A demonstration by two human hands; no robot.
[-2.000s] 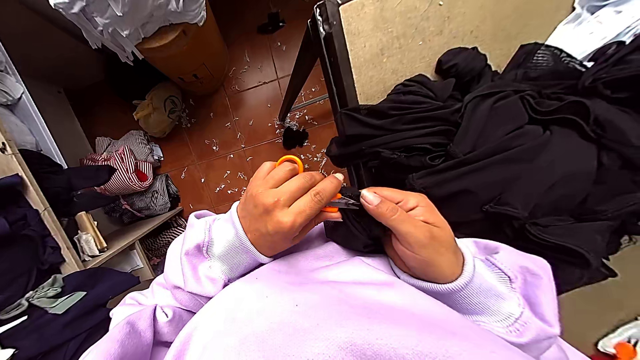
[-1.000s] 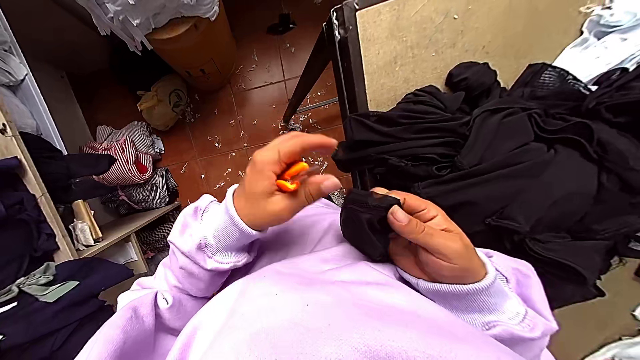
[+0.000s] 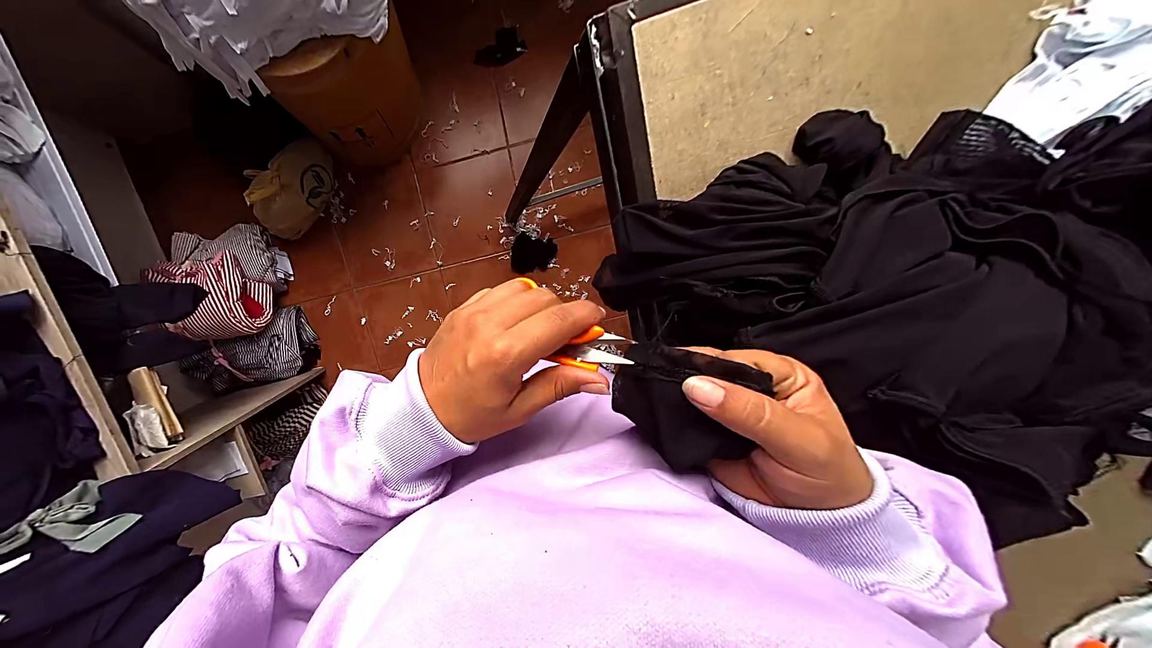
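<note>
Small thread snips with orange handles [image 3: 580,353] are in my left hand [image 3: 504,355], their two pointed blades a little apart. The blade tips touch the edge of a piece of black fabric [image 3: 679,418]. My right hand [image 3: 783,427] pinches that fabric between thumb and fingers, with a folded strip along its top. Just beyond, a large heap of black garments [image 3: 936,297] lies on the table and hangs over its left edge.
The beige tabletop [image 3: 765,90] has a dark metal frame and leg. White cloth [image 3: 1080,63] lies at its far right. Thread scraps litter the tiled floor [image 3: 387,243]. At left are a brown bin [image 3: 351,99], a plastic bag [image 3: 292,189] and a wooden shelf [image 3: 225,418] beside striped clothes [image 3: 229,297].
One second ago my left hand was raised off the fabric with its fingers spread and the snips in the palm. Now the snips' blades point right and meet the fabric's edge.
</note>
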